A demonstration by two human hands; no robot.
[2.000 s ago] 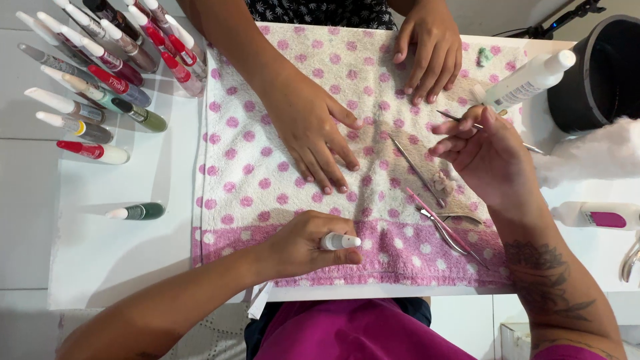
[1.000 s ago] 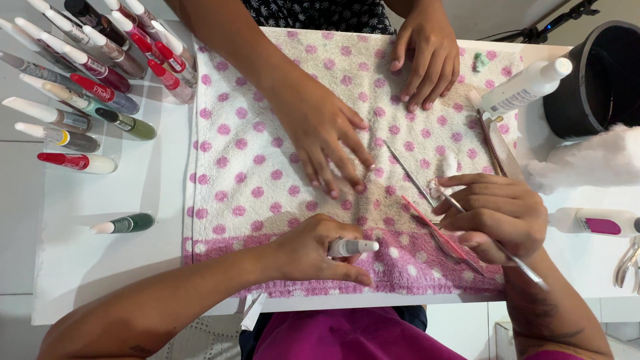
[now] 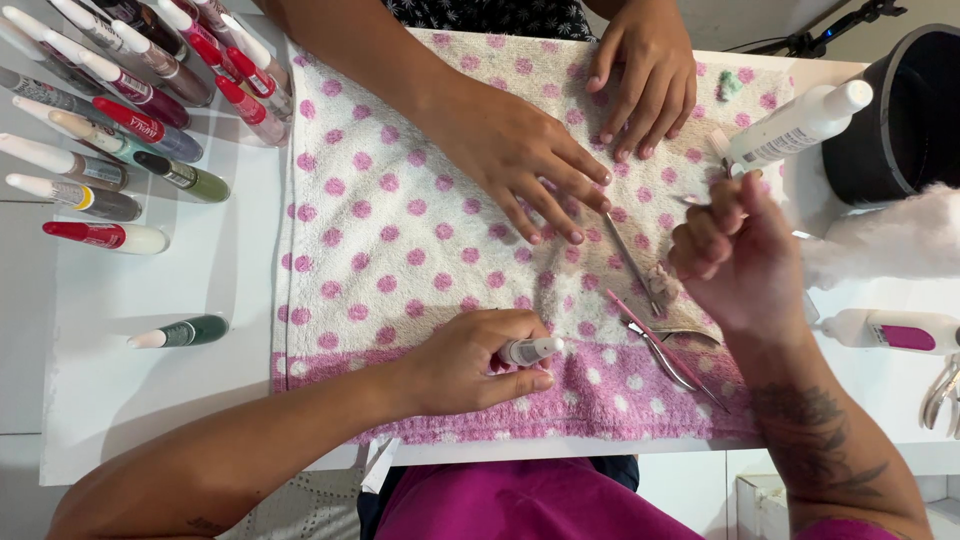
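Observation:
My left hand point(image 3: 480, 360) is closed around a small bottle with a whitish cap point(image 3: 529, 351), above the towel's pink border. Raised over the towel's right side, my right hand point(image 3: 739, 255) is blurred, with a thin metal tool point(image 3: 691, 199) mostly hidden among its fingers. Another person's spread hand point(image 3: 525, 157) lies on the dotted towel point(image 3: 416, 225); that person's other hand point(image 3: 649, 75) rests farther back. Between my hands lie a metal cuticle pusher point(image 3: 630, 259), a used cotton wad point(image 3: 664, 282), a pink thin-handled tool point(image 3: 626, 309) and metal cuticle nippers point(image 3: 664, 358).
Many nail polish bottles point(image 3: 142, 127) stand at the left, with a dark green one point(image 3: 195, 330) apart. At the right are a white bottle point(image 3: 799, 127), a black bucket point(image 3: 892, 120), cotton wool point(image 3: 885, 236), a bottle with a magenta label point(image 3: 907, 330) and another metal tool point(image 3: 939, 394).
My right hand has lifted and turned from lower over the towel, where it held the thin metal tool near the pink one a second ago. My left hand keeps hold of the small bottle.

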